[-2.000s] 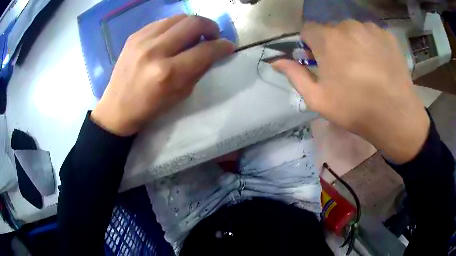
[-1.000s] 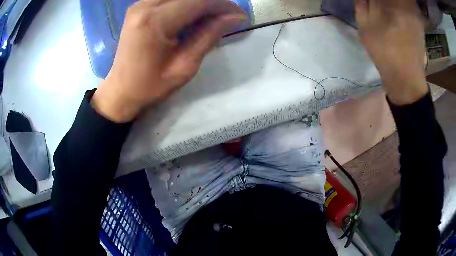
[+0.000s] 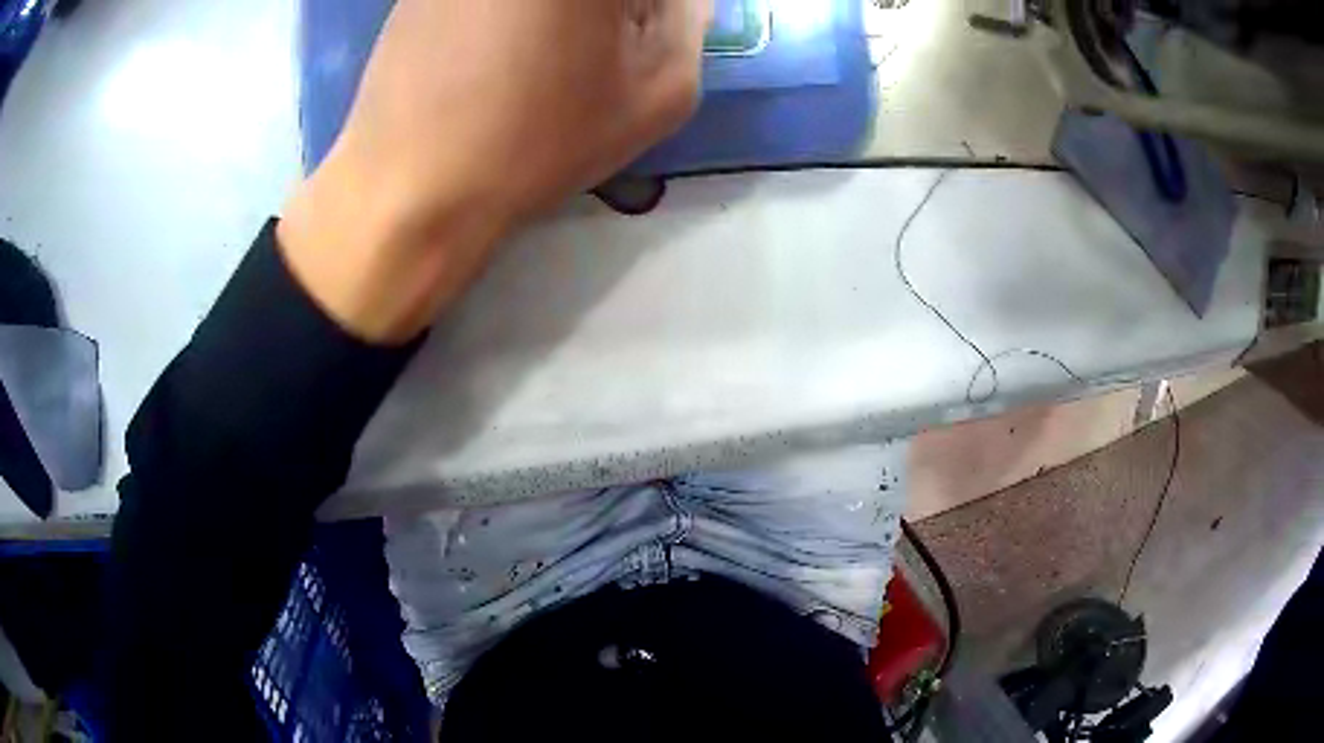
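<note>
The translucent blue template (image 3: 791,124) lies at the top of the view, with a green-edged slot showing. My left hand (image 3: 523,131) is over its left part, fingers curled and partly cut off by the top edge. A small dark rounded tip (image 3: 633,193) shows below my left hand; whether the hand grips it is hidden. Thread snips with a dark blue handle (image 3: 1163,163) lie on a grey cloth piece (image 3: 1140,203) at the right. A loose dark thread (image 3: 929,298) curls over the table. My right hand is out of view.
The white table (image 3: 726,334) has a speckled front edge. Dark sewing machine parts (image 3: 1118,44) are at the top right. A grey piece (image 3: 55,399) lies over black fabric at the left. Below are a blue basket (image 3: 312,639), a red extinguisher (image 3: 902,639) and a black pedal-like object (image 3: 1089,646).
My right hand has left the view, and the snips it held earlier now lie on the grey cloth. The view has shifted. The dark tip now shows below my left hand.
</note>
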